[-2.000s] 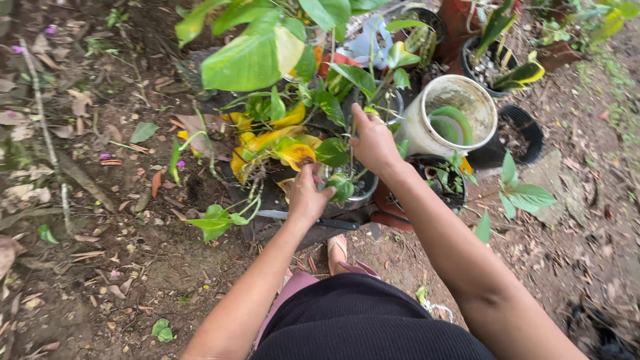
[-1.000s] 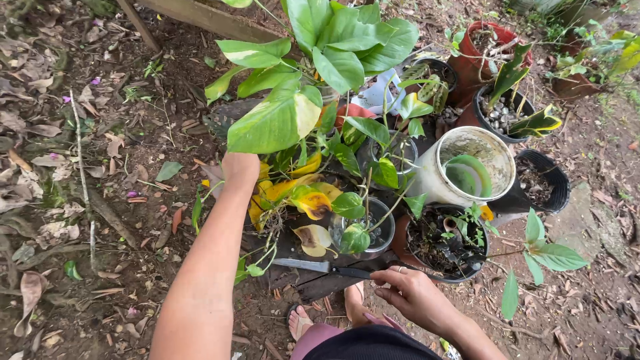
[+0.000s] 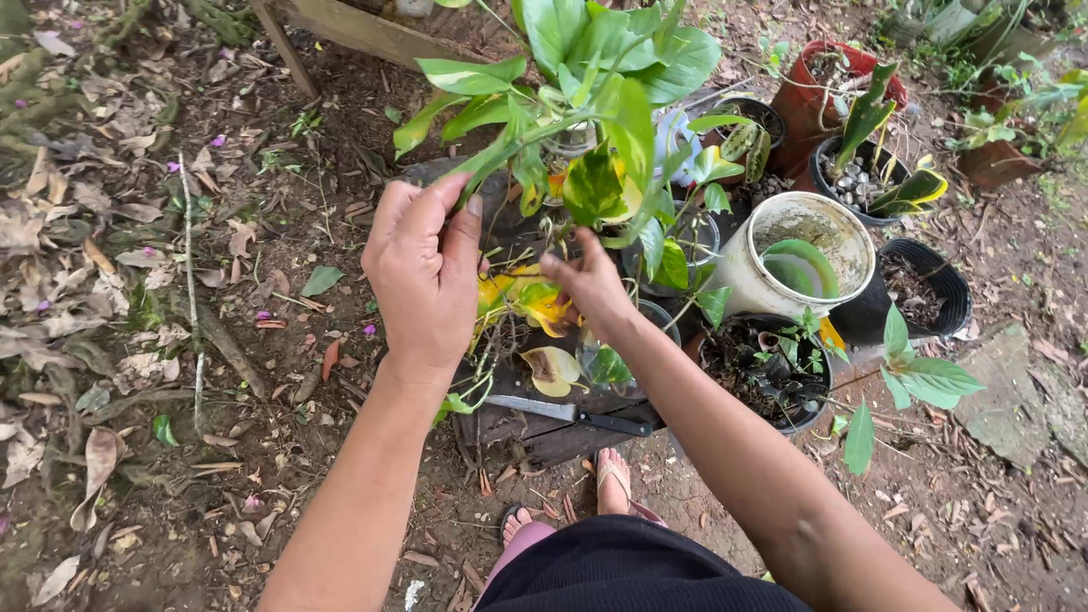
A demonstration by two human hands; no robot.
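My left hand [image 3: 429, 263] pinches a green pothos leaf [image 3: 510, 153] between thumb and fingers, on the left of the leafy plant. Beside it, my right hand [image 3: 591, 285] reaches in among the stems below the leaves; its fingers are slightly apart, and whether they grip a stem I cannot tell. Yellowed leaves [image 3: 540, 304] lie just under both hands. A kitchen knife [image 3: 569, 414] with a black handle rests on the dark wooden surface [image 3: 544, 438], near a pale, browning leaf [image 3: 552, 371]. A clear container [image 3: 659, 319] stands partly behind my right wrist.
To the right stand a white bucket [image 3: 735, 255] holding a green round thing, a black pot of soil and small plants [image 3: 765, 374], another black pot [image 3: 948, 297] and a red planter [image 3: 786, 102]. A wooden beam [image 3: 374, 38] is at the upper left. Dry leaves cover the ground.
My right hand has moved from beside the knife's handle up into the stems. My left hand, partly hidden behind foliage a second ago, now shows with a leaf between its fingers.
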